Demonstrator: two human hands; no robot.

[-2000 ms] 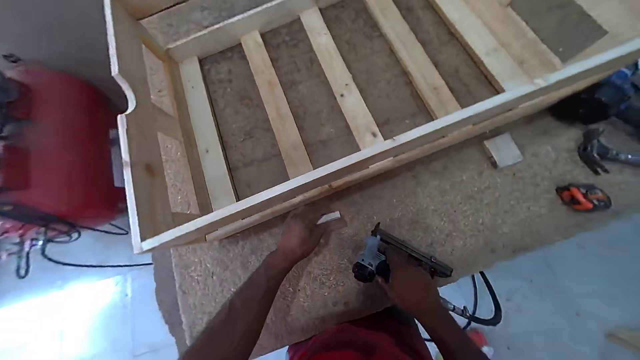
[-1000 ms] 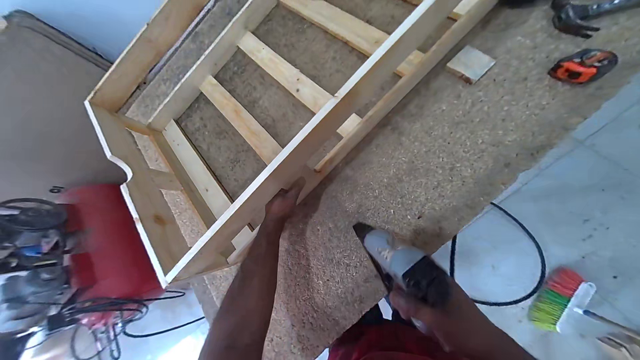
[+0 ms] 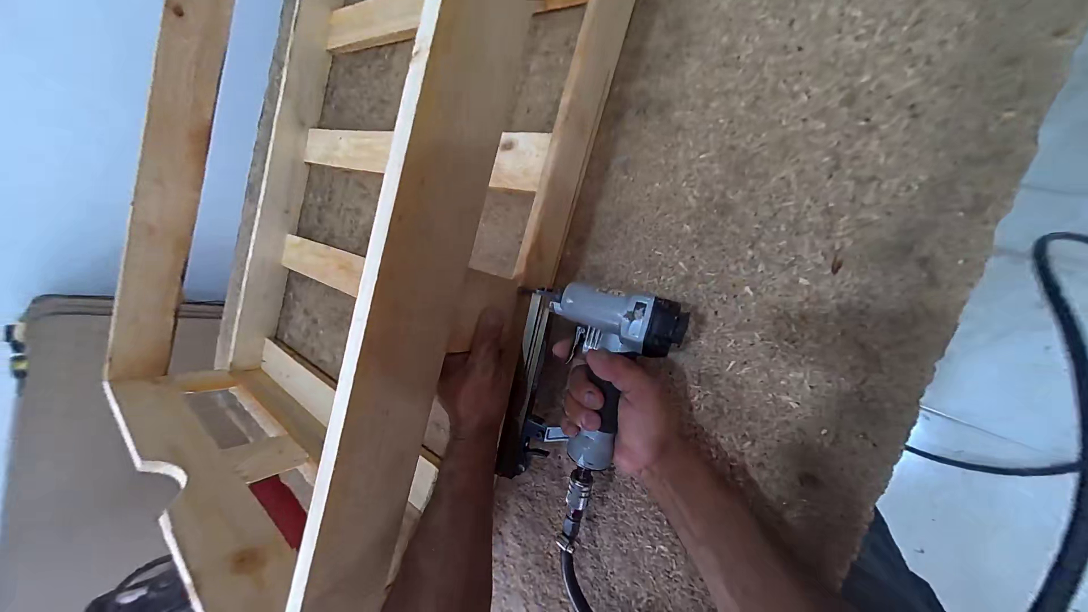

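A pneumatic stapler (image 3: 605, 319) is gripped around its handle by my right hand (image 3: 625, 408). Its nose touches the outer side of the lower rail (image 3: 568, 161) of a wooden slatted frame. My left hand (image 3: 478, 382) reaches in between that rail and the tall side board (image 3: 433, 195). Its fingers lie flat against a short wood piece (image 3: 483, 297) there; whether they grip it I cannot tell. Wooden slats (image 3: 348, 151) cross the frame. An end panel (image 3: 204, 484) with a curved notch stands at the lower left.
The frame rests on a particle board (image 3: 807, 212) with a rough right edge. An air hose (image 3: 575, 582) runs down from the stapler's handle. More black hose (image 3: 1062, 340) lies over the pale floor at the right. A brown panel (image 3: 68, 442) stands behind the frame's end.
The stapler, angled away from the frame a second ago, now has its nose against the rail. My left hand has moved inside, between side board and rail. The view has turned and come closer.
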